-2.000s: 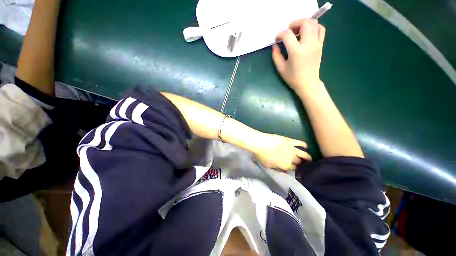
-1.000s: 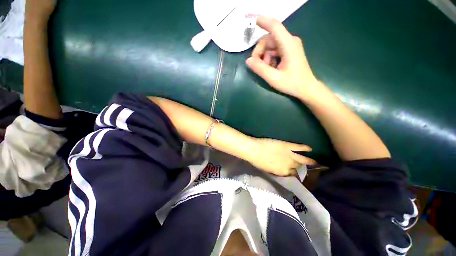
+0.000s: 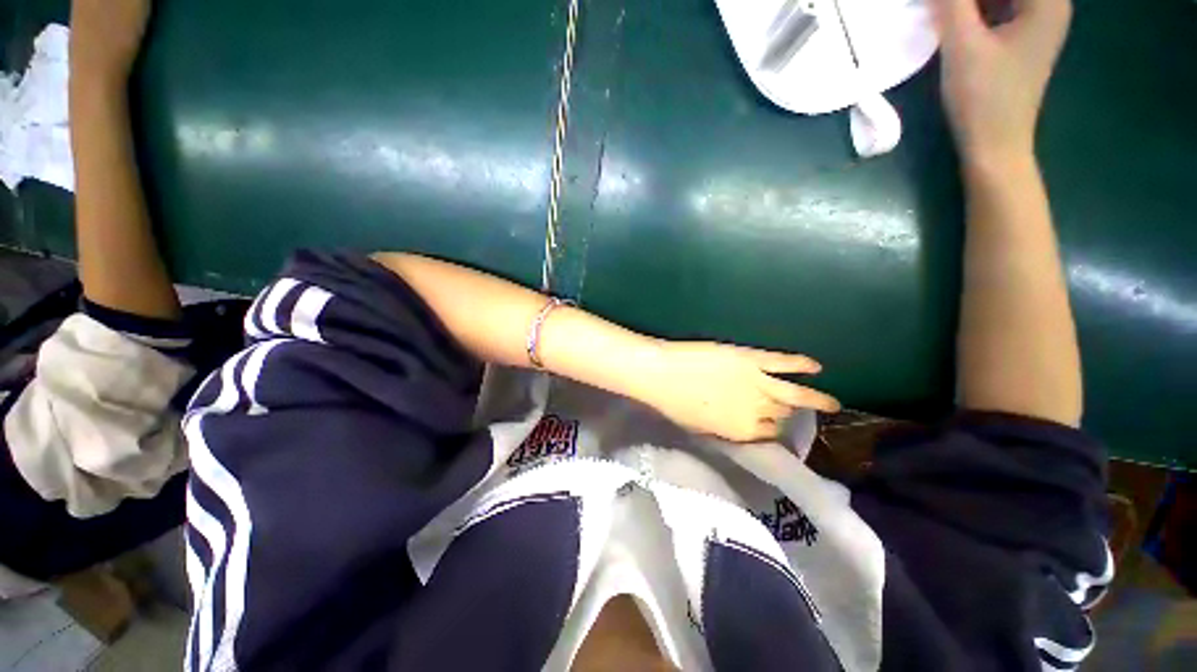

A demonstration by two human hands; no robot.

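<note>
A smooth white oval housing (image 3: pixel 827 53) lies on the dark green surface at the top right, cut off by the top edge. It carries a grey slotted patch and a thin dark line. A rounded white tab (image 3: pixel 876 125) sticks out from its near edge. My right hand (image 3: pixel 1004 72) is at the housing's right edge, fingers curled against it; it is blurred and partly cut off by the top edge. My left hand (image 3: pixel 729 391) rests at the near edge of the surface over my lap, empty, fingers apart.
The green surface (image 3: pixel 394 197) has a seam and a twisted cord-like strip (image 3: pixel 562 145) running away from me. At the left, a neighbouring person's bare arm (image 3: pixel 112 171) reaches over the surface beside a crumpled white sheet (image 3: pixel 40 112).
The housing has moved right and turned, so its tab now points toward me on its right side. My right hand has moved right with it. My left hand has barely moved.
</note>
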